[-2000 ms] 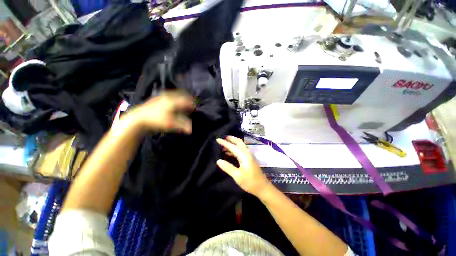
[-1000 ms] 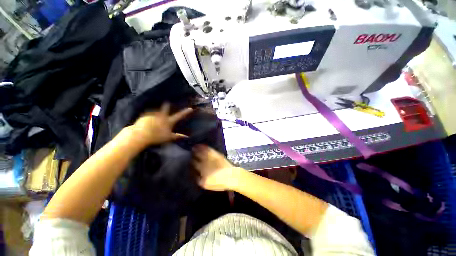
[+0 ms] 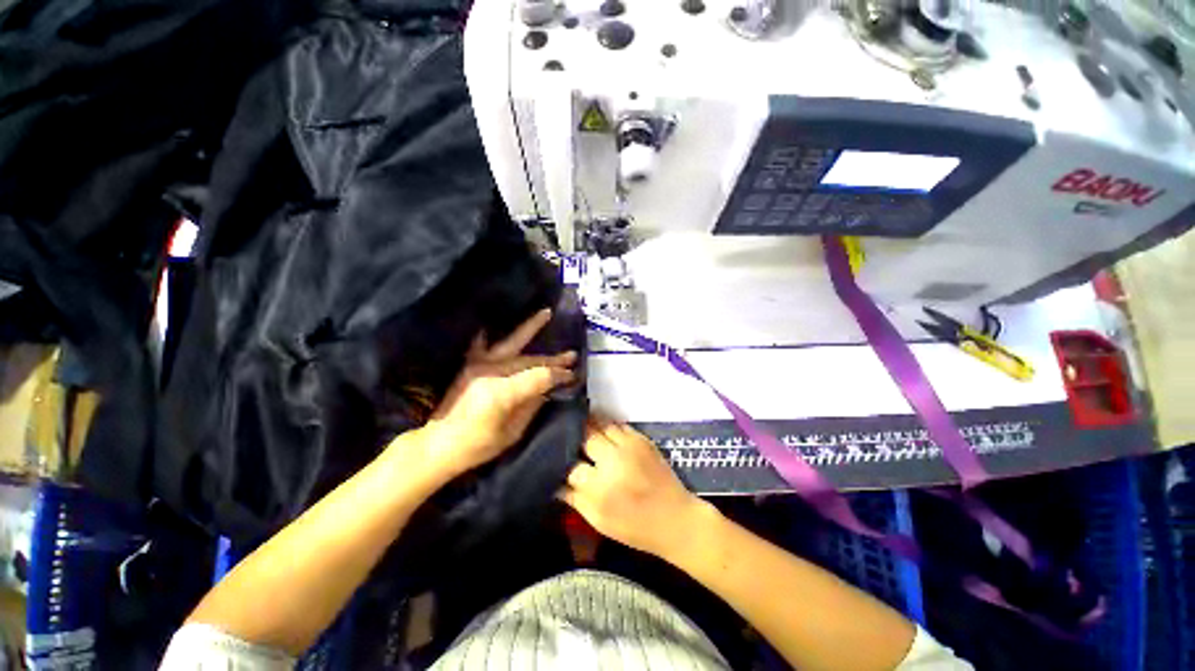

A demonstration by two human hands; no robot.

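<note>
The black garment [image 3: 354,249] lies spread left of the needle, with its right edge running beside the presser foot [image 3: 609,282]. My left hand [image 3: 505,393] rests on the cloth just below the foot, its thumb and forefinger close together at the edge; whether it pinches cloth is hard to tell. My right hand [image 3: 629,492] is at the table's front edge with curled fingers, gripping the garment's lower right edge. The purple tape [image 3: 773,452] runs from beside the foot down over the table edge. The white sewing machine [image 3: 695,144] stands behind.
Yellow-handled thread snips [image 3: 980,344] and a red tray [image 3: 1092,378] lie at the right. A ruler strip [image 3: 734,448] runs along the front edge. A second stretch of purple tape hangs from the machine. Blue crates [image 3: 1114,524] stand below the table.
The garment now lies flatter and wider at the left, its edge along the foot. Both hands have moved closer to that edge; my right hand has closed on the cloth. The view has shifted.
</note>
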